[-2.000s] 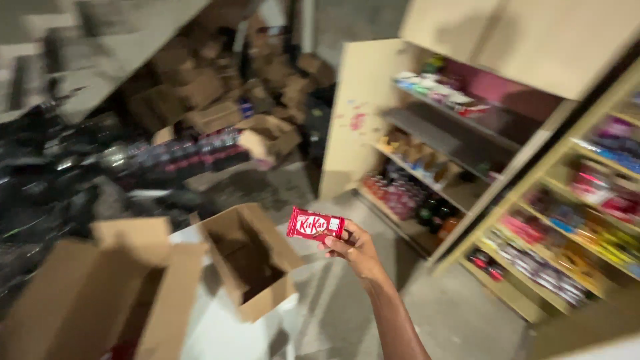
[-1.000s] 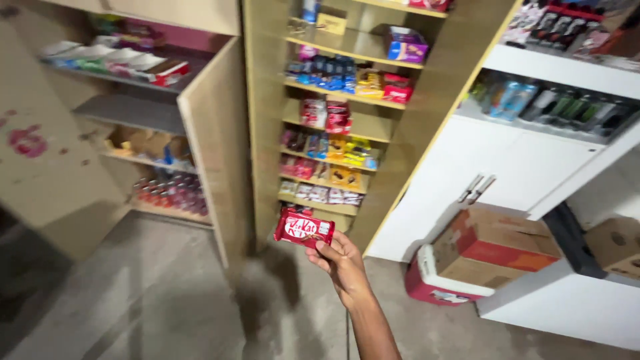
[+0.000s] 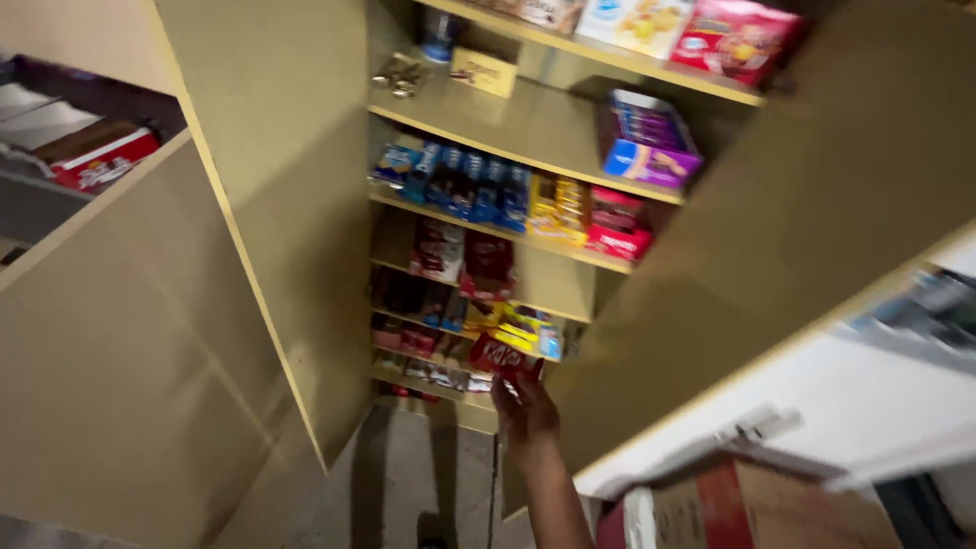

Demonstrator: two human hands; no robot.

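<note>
My right hand (image 3: 526,415) grips a red KitKat wrapper (image 3: 505,360) by its lower edge, in front of the low shelves of an open cabinet. Yellow packets (image 3: 526,326) lie on the shelf just behind and above it. Higher up, red and dark pouches (image 3: 488,263) stand together, and above them sit blue packets (image 3: 476,187), yellow packets (image 3: 559,206) and a red box (image 3: 619,225). A purple and blue box (image 3: 652,145) rests at the right of a higher shelf. My left hand is out of view.
Open doors flank the cabinet, the left door (image 3: 282,191) and the right door (image 3: 762,252). A cardboard box with a red band (image 3: 793,507) stands at the lower right beside a white cupboard (image 3: 846,381). Concrete floor (image 3: 465,480) shows below.
The view has swung right, from the cardboard boxes to the open cabinet, and is now closer to its shelves. The KitKat stays in my right hand, now in front of the lower shelves.
</note>
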